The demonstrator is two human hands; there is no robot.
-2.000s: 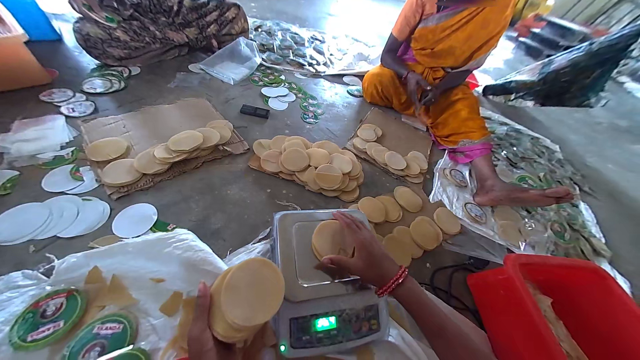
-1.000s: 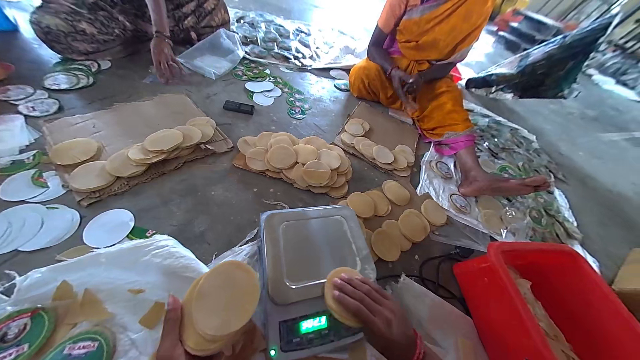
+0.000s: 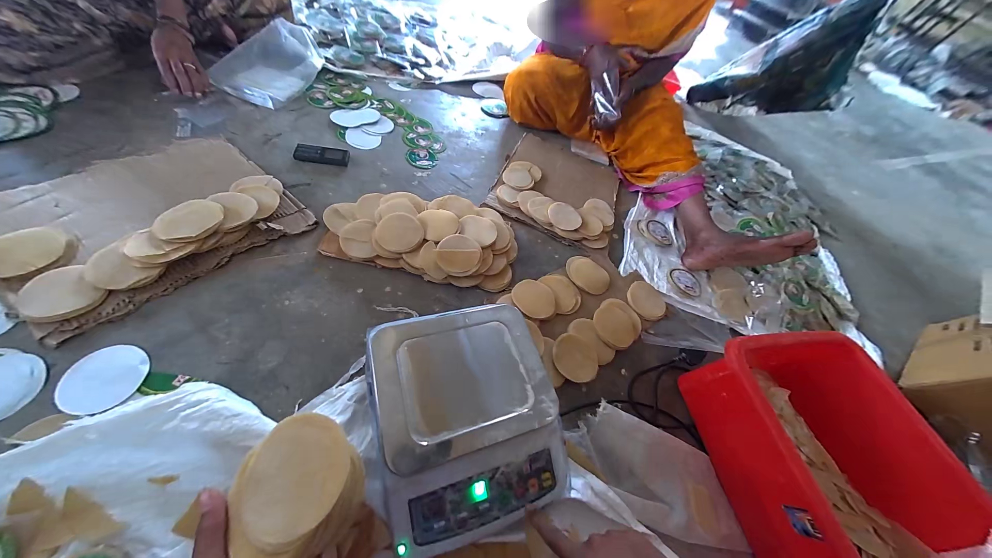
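Observation:
My left hand [image 3: 213, 527] grips a thick stack of round tan discs [image 3: 294, 480] at the lower left. My right hand [image 3: 593, 539] is partly cut off by the bottom edge, its fingers just below the digital weighing scale [image 3: 465, 387]; a tan piece lies by the fingers, and whether they hold it I cannot tell. The scale's metal pan is bare and its green display is lit. Piles of tan discs rest on cardboard beyond the scale [image 3: 434, 240] and at the left [image 3: 186, 221], with more discs [image 3: 577, 356] on the floor right of the scale.
A red plastic bin [image 3: 899, 434] with brown pieces inside stands at the right, near a cardboard box [image 3: 949, 356]. Black cables [image 3: 643, 391] lie beside it. A seated person's foot [image 3: 744, 248] rests on packets. Another person's hand [image 3: 178, 66] is at the upper left. White sheeting [image 3: 155, 434] lies lower left.
Two seconds ago my right hand was on discs on the scale pan; a second ago it held discs over the scale's front. Now the hand is lower, below the scale's front edge.

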